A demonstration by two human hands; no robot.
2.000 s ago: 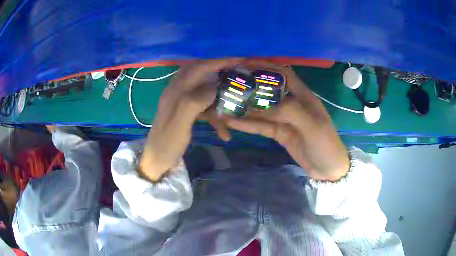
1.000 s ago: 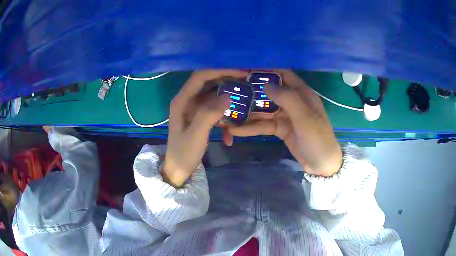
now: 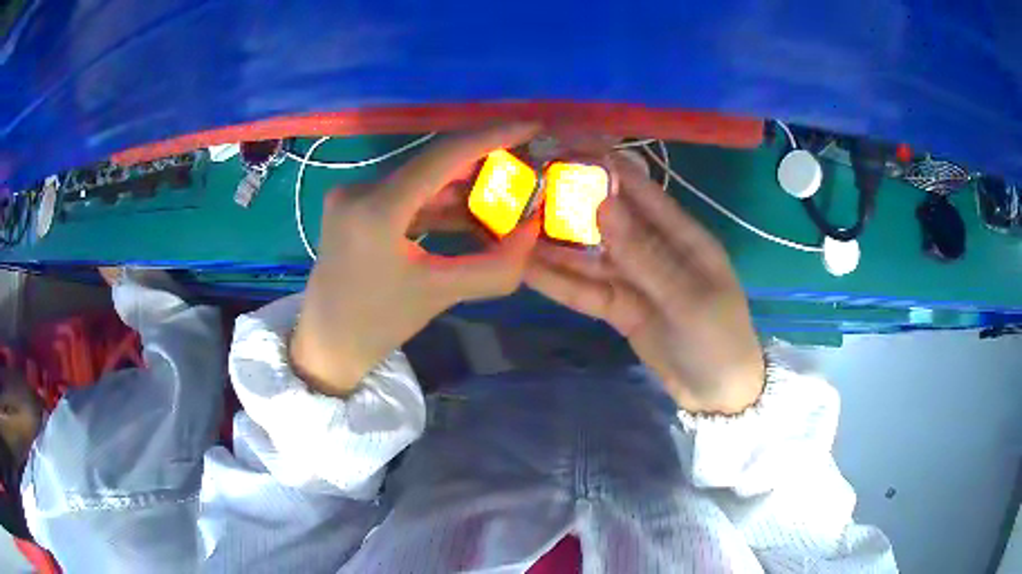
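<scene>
Two smartwatch units without straps are held side by side over the green mat, their screens glowing bright yellow-orange. My left hand (image 3: 387, 252) grips the left smartwatch unit (image 3: 503, 193), which is tilted, between thumb and fingers. My right hand (image 3: 672, 269) grips the right smartwatch unit (image 3: 575, 203), with fingers over its right edge and under it. The units touch or nearly touch. The far fingers of both hands are partly hidden behind the units.
The green mat (image 3: 717, 241) bears white charging pucks (image 3: 800, 174), white cables, a black cord (image 3: 865, 196) and dark objects (image 3: 941, 228) at right. A red-orange tray edge (image 3: 448, 117) shows under the blue shelf (image 3: 504, 56). A person's white smock sleeve (image 3: 179, 348) is at left.
The screens have gone from dark with coloured text lines to solid yellow-orange. My left hand has shifted left and its unit has tilted. The red-orange tray edge shows again, after being hidden one second ago.
</scene>
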